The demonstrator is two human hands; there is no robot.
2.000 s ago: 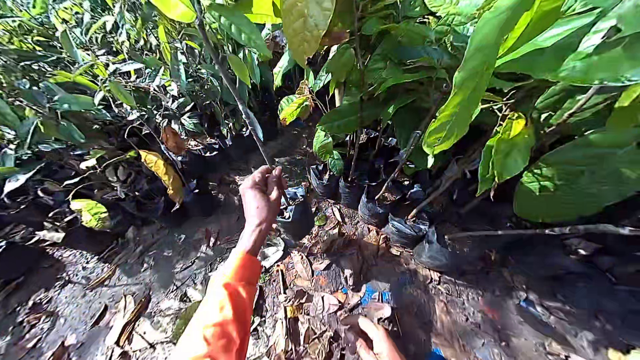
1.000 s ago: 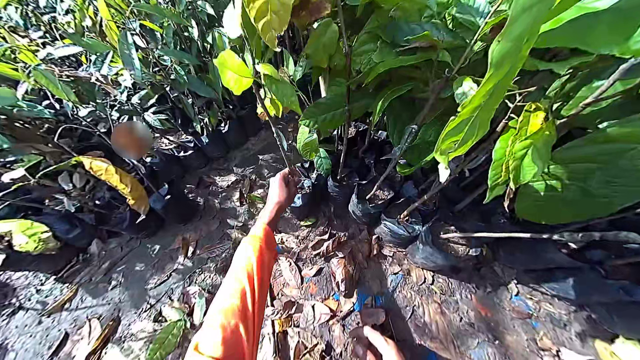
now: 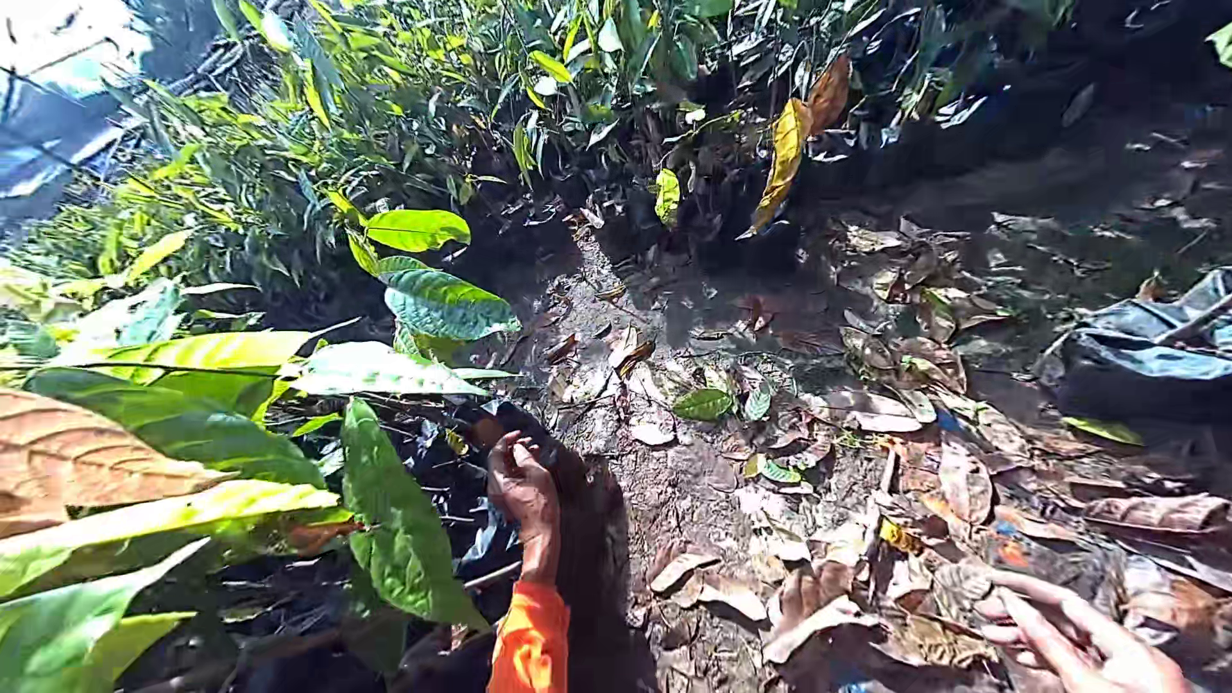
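My left hand [image 3: 525, 489], below an orange sleeve [image 3: 532, 640], is at the edge of the leafy plants on the left. Its fingers are curled beside a dark nursery bag [image 3: 510, 423]; whether they grip anything is unclear. Broad green leaves [image 3: 395, 515] hang just left of the wrist. At lower right is my right hand [image 3: 1083, 630], palm partly turned up, fingers loosely extended over dry leaves [image 3: 962, 587], with nothing seen held in it.
Muddy ground [image 3: 674, 491] strewn with fallen leaves runs between the plants. Dense seedlings [image 3: 414, 115] stand along the far side, with a yellow-brown leaf [image 3: 782, 159] hanging there. A dark plastic bag [image 3: 1155, 346] lies at the right.
The view has swung strongly to the left. My left hand, earlier around a thin plant stem, is now low beside the left-hand plants; that stem is no longer seen in it.
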